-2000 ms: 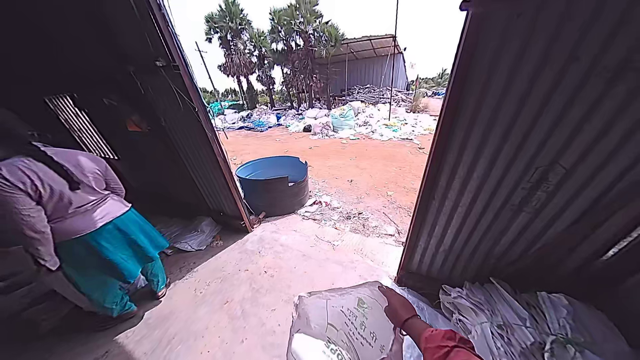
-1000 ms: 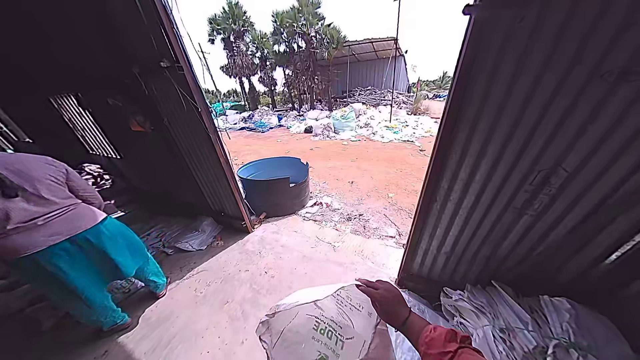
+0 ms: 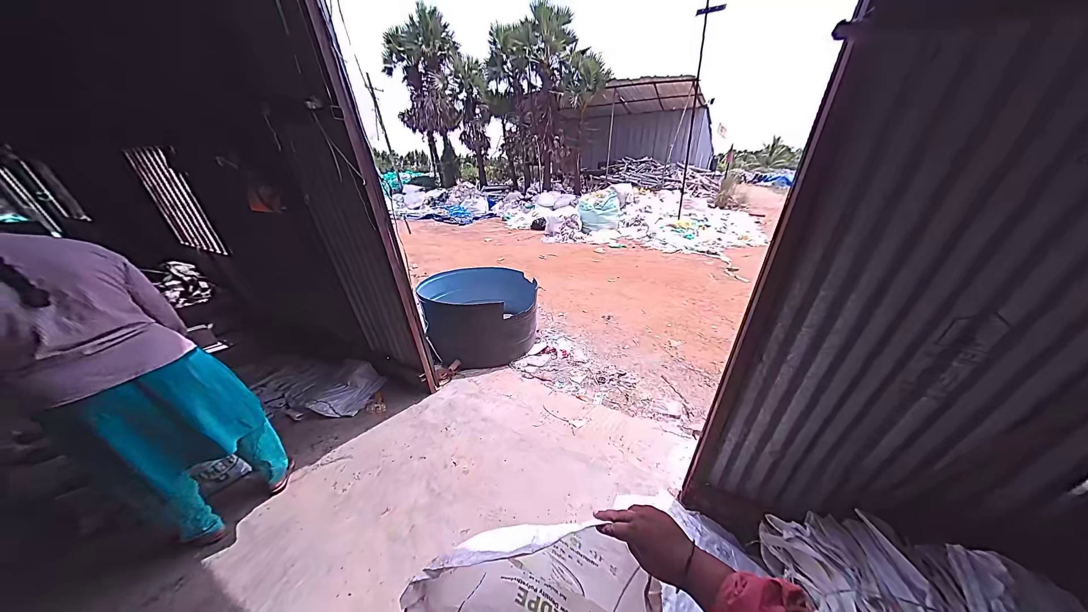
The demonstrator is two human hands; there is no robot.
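My right hand point(image 3: 650, 540), in a red sleeve with a dark band at the wrist, reaches in from the bottom right. Its fingers pinch the upper edge of a large printed plastic sack point(image 3: 544, 574), which shows a white folded rim and bears writing. The lower part of the sack runs out of view. More whitish plastic sheeting lies just behind and beside my wrist. My left hand is out of the frame.
A person point(image 3: 93, 323) bends at the left beside flattened sacks point(image 3: 327, 387). A cut blue tank point(image 3: 480, 327) stands at the doorway. Folded white sacks point(image 3: 884, 565) are piled by the corrugated metal sheet point(image 3: 918, 340) at right. Plastic waste point(image 3: 599, 212) lies outside.
The person at the left has bent over and shifted left. The sack under my right hand now lies lower in view, with its white rim showing more.
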